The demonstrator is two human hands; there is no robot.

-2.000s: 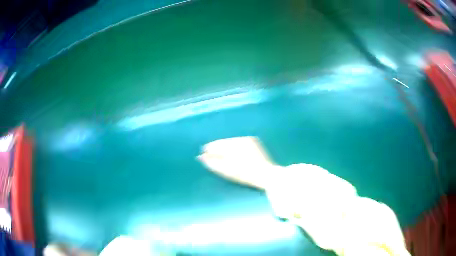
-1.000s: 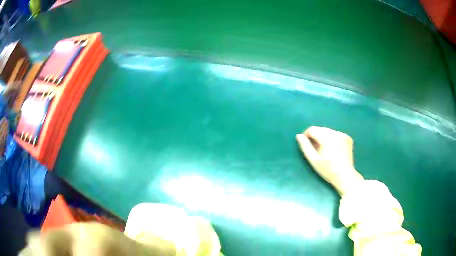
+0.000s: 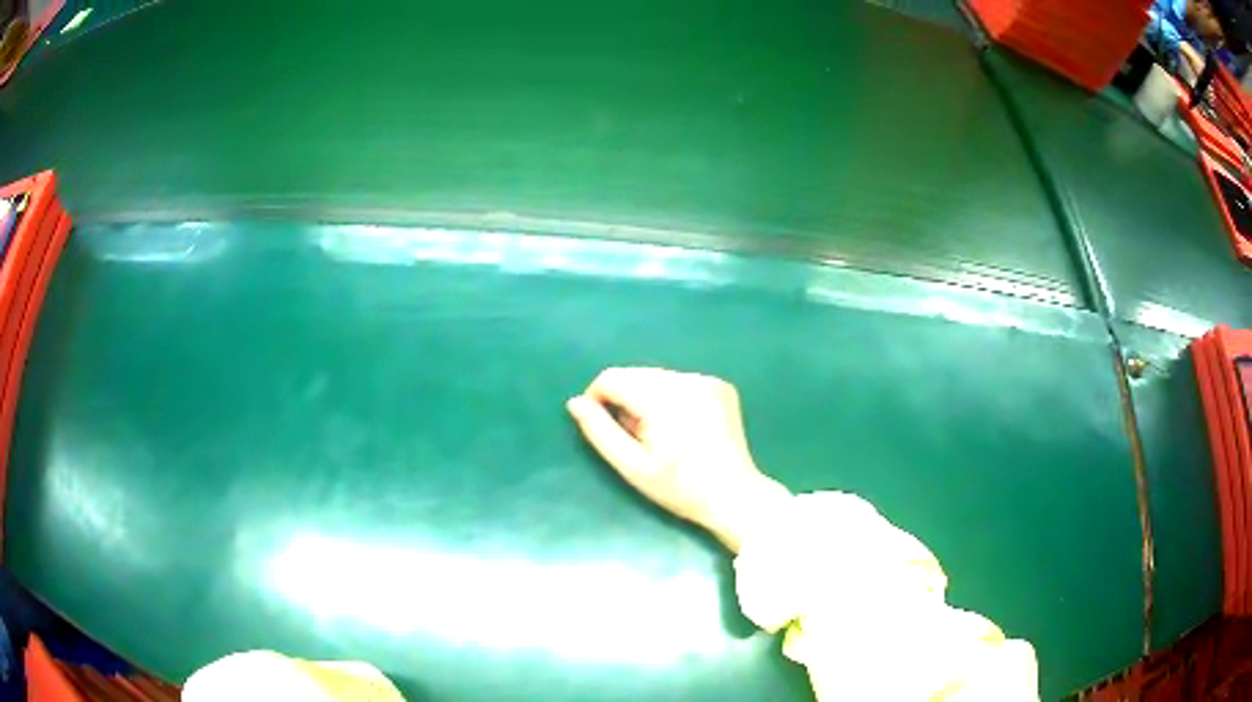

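My right hand is bare and rests on the green bench near the middle of the view. Its fingers are curled in, and nothing shows in it. Its pale yellow sleeve reaches to the bottom edge. My left hand is out of the picture. Only a pale yellow sleeve shows at the bottom left edge.
A red tray stack is cut off at the left edge. Another red stack stands at the right edge, past a seam. A red pile is at the top right, near a person's arm. Red slabs show low at both bottom corners.
The view has swung right since one second ago, so the left tray stack is nearly out of view. My left hand has left the picture. My right hand stays curled on the bench.
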